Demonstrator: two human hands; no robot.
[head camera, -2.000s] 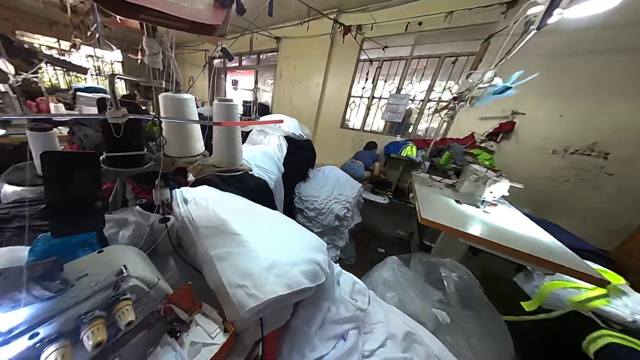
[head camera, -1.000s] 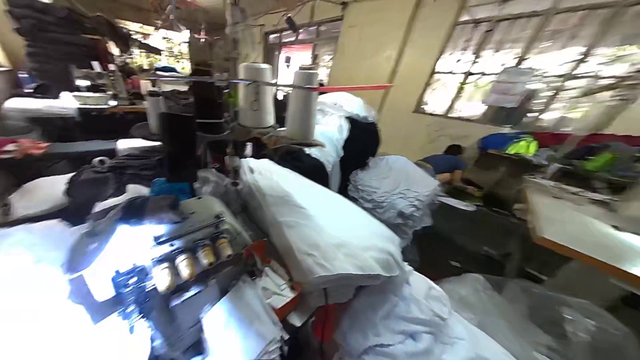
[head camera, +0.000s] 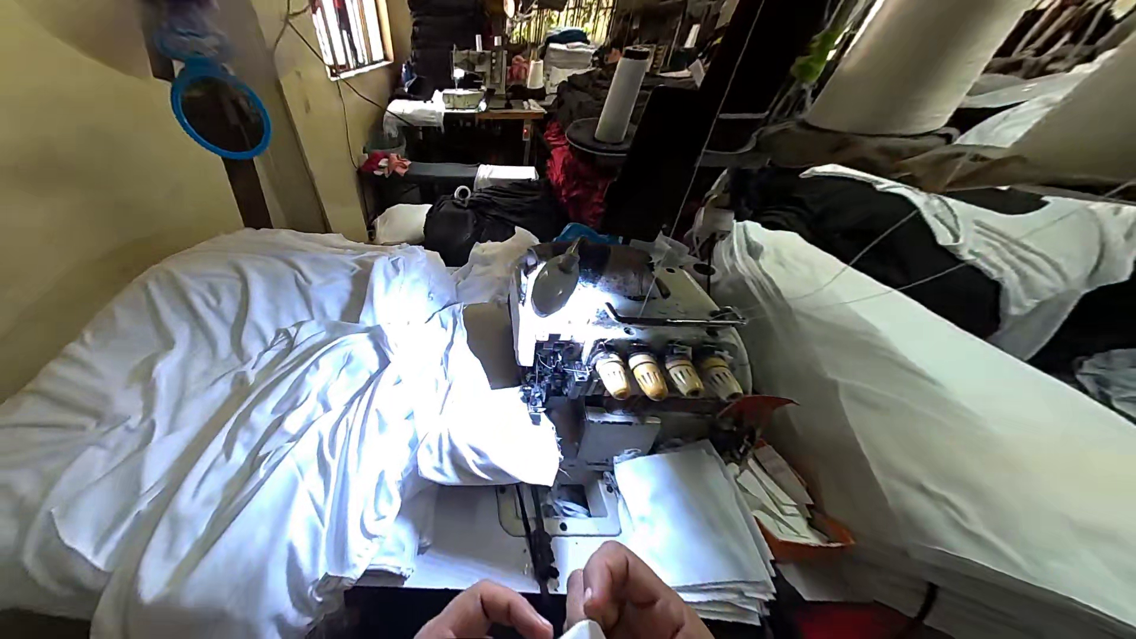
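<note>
At the bottom edge of the head view, my left hand (head camera: 486, 612) and my right hand (head camera: 628, 596) are close together with fingers curled. A small white piece (head camera: 583, 629) shows between them, against the right fingers; which hand grips it is unclear. Beyond them stands an overlock sewing machine (head camera: 621, 311) with its lamp lit on the needle area. White fabric (head camera: 266, 399) is heaped to its left, one end lying by the presser foot. A stack of white cut fabric pieces (head camera: 697, 524) lies just beyond my right hand.
An orange container (head camera: 812, 541) with white scraps stands right of the stack. A large pile of white fabric (head camera: 932, 417) fills the right side. Thread cones (head camera: 621, 96) rise behind the machine. A blue-framed mirror (head camera: 220, 108) hangs on the left wall.
The view has swung left and down onto the sewing machine. Both hands now show at the bottom edge; neither was in the earlier frames.
</note>
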